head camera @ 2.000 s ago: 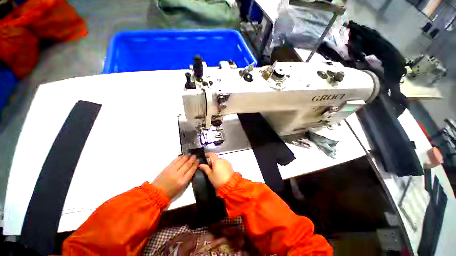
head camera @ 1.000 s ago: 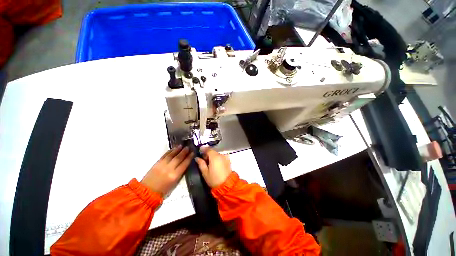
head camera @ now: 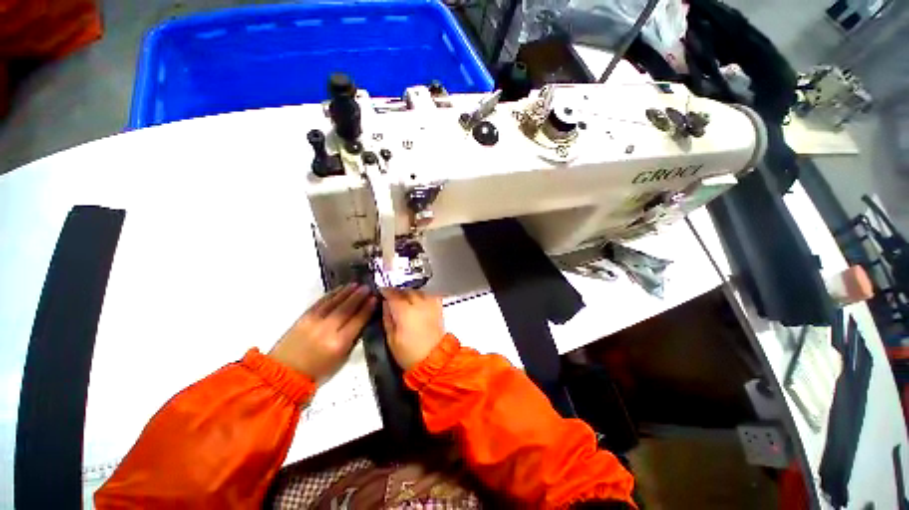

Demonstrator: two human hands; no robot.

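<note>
A long black fabric strip (head camera: 392, 383) runs from the needle area down over the table's front edge. My left hand (head camera: 327, 329) presses on its left side and my right hand (head camera: 411, 324) holds its right side, fingertips close together just in front of the presser foot (head camera: 404, 267). The fingertips partly hide the strip's upper end. The cream-white sewing machine (head camera: 518, 169) stands over it. Another black strip (head camera: 523, 289) lies under the machine's arm, to the right of my right hand.
A waiting black strip (head camera: 68, 349) lies at the left of the white table (head camera: 199, 219). A blue bin (head camera: 299, 60) stands behind the machine. Small grey metal tools (head camera: 638, 267) lie under the arm's right part. Long black pieces (head camera: 767, 249) lie on the right side table.
The view has shifted, so the machine and hands sit further left in the picture. Both hands stay on the strip at the presser foot; the right hand's fingers now point straighter towards it.
</note>
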